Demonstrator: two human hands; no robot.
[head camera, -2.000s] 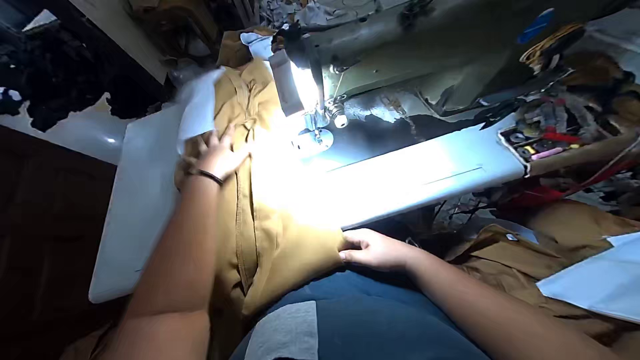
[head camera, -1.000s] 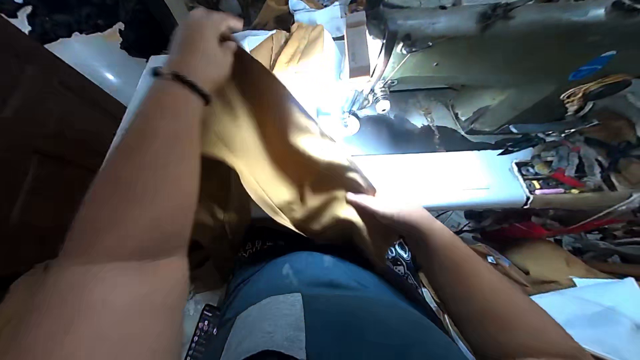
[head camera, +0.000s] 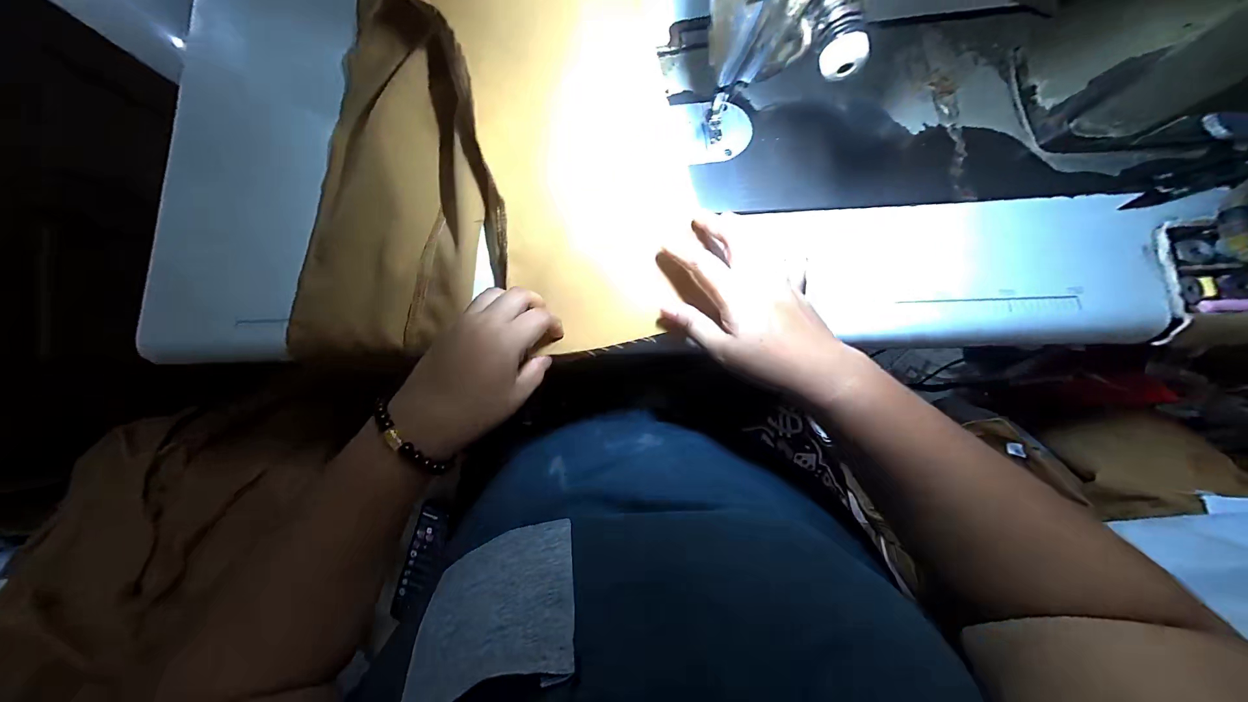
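Observation:
Tan fabric (head camera: 575, 195) lies over the left part of the sewing machine's table, its stitched edge along the front; the lamp's glare washes out part of it. My left hand (head camera: 502, 356), with a beaded bracelet at the wrist, has its fingers curled on the fabric's front edge, pinching it. Flat and with fingers spread, my right hand (head camera: 756, 307) rests at the fabric's right edge, gripping nothing. Beyond it are the presser foot (head camera: 716, 122) and the round needle plate (head camera: 733, 136) of the sewing machine, just right of the fabric.
The white table (head camera: 975, 273) runs right to a tray (head camera: 1194, 278) of bobbins and small items. More brown fabric (head camera: 127, 546) hangs at the lower left, near a black remote control (head camera: 421, 561). Fabric pieces (head camera: 1141, 468) lie at the lower right.
The tan fabric, lifted and folded between my hands a second ago, now lies flat on the table. My left hand has come down to its front edge. The view has moved closer.

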